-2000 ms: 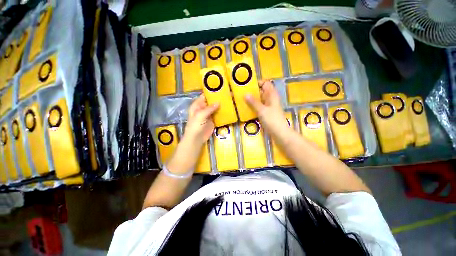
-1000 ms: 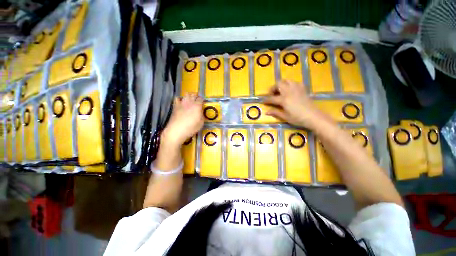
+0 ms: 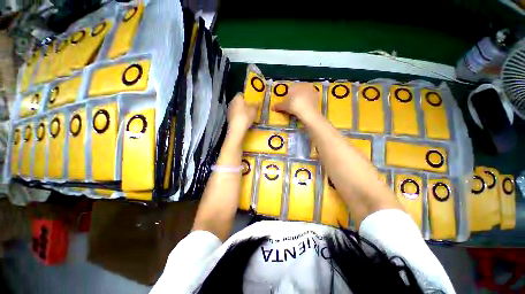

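A pale blister tray [image 3: 464, 172] lies on the worktop with yellow housings, each with a black ring, in two upright rows and a sideways middle row. My left hand [image 3: 242, 112] is at the tray's top left corner, its fingers on the edge of a slightly tilted yellow housing [image 3: 255, 86]. My right hand [image 3: 299, 100] reaches over the top row, fingertips on the second yellow housing [image 3: 280, 117]; whether it grips this housing is unclear. My right forearm hides parts of the middle and lower rows.
Stacked filled trays [image 3: 162, 103] stand close at the left. Several loose yellow housings [image 3: 482, 198] overlap at the right, beside the tray. A bottle [image 3: 480, 57], a dark phone-like slab [image 3: 492, 109] and a fan [image 3: 516, 80] are at the upper right. A pale strip edges the green surface behind.
The two housings held up two seconds ago lie in the middle row. Both hands have moved from the middle row to the tray's top left. The camera view has shifted left.
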